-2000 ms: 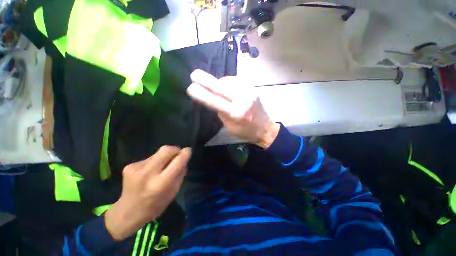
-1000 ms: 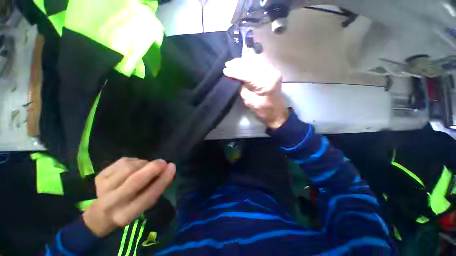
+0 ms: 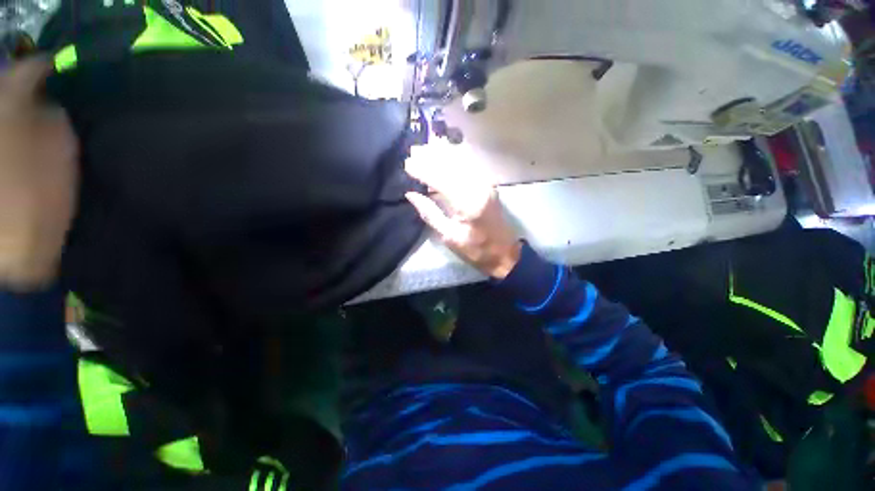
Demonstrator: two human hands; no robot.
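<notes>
A black garment piece (image 3: 240, 182) with neon yellow-green parts spreads over the left of the machine bed and hangs over its front edge. Its right edge lies at the presser foot area (image 3: 416, 120) of the white sewing machine (image 3: 614, 96). My right hand (image 3: 459, 206) is just in front of the presser foot, with fingertips on the cloth edge; glare washes out part of it. My left hand (image 3: 38, 177) is blurred at the far left edge, over the cloth. Its fingertips cannot be made out.
Scissors with black handles (image 3: 753, 168) lie at the right end of the machine bed (image 3: 614, 221). Black garments with neon stripes (image 3: 842, 336) are heaped at the right. Neon-trimmed cloth (image 3: 104, 398) hangs at the lower left. A yellow print shows behind the cloth.
My left hand has moved up and out to the far left. The black cloth is now spread over the neon part. My right hand has opened somewhat and remains near the presser foot. The view has shifted.
</notes>
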